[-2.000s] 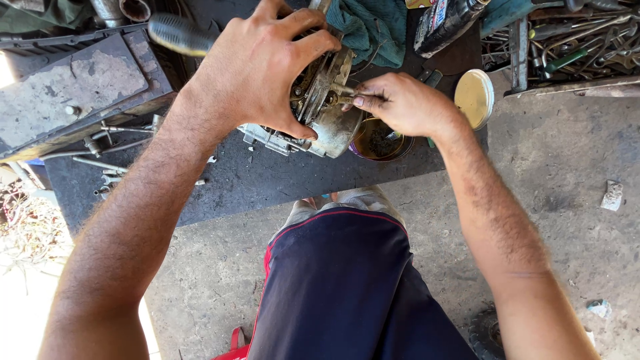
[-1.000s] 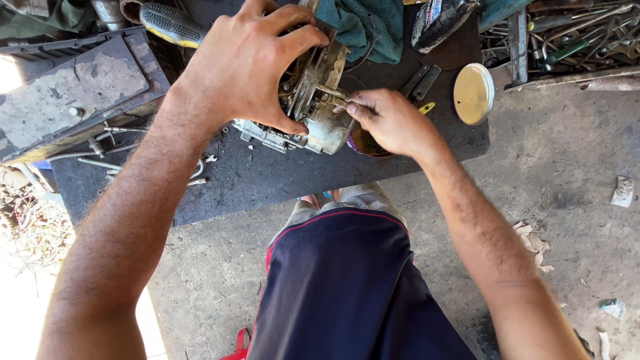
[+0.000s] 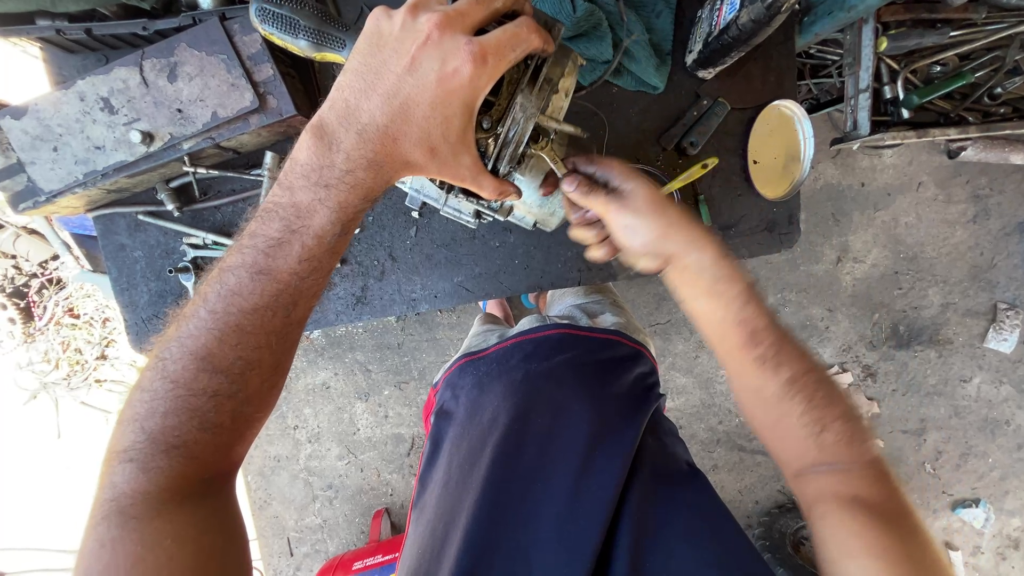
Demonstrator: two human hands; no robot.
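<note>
A greasy metal engine assembly [image 3: 536,188] rests on the dark bench top [image 3: 448,264]. My left hand [image 3: 436,96] spans its upper side, thumb and fingers spread around the part and gripping it. My right hand [image 3: 620,208], slightly blurred, is closed on a wrench [image 3: 550,154] whose head meets the assembly beside a protruding metal shaft [image 3: 564,126]. Behind my right hand the rim of a round container shows in part, with a yellow-handled tool [image 3: 690,174] by it. The far side of the assembly is hidden by my left hand.
A teal cloth [image 3: 632,40] and a black bottle [image 3: 736,32] lie behind. At right are a round lid [image 3: 780,150] and a tray of tools [image 3: 952,80]. Sockets and wrenches [image 3: 188,252] lie at left beside a worn metal box [image 3: 136,112]. A shoe sole [image 3: 304,28] shows at the top.
My right hand has shifted down slightly relative to the assembly, and the wrench now points down toward it. My left hand keeps its hold on the assembly.
</note>
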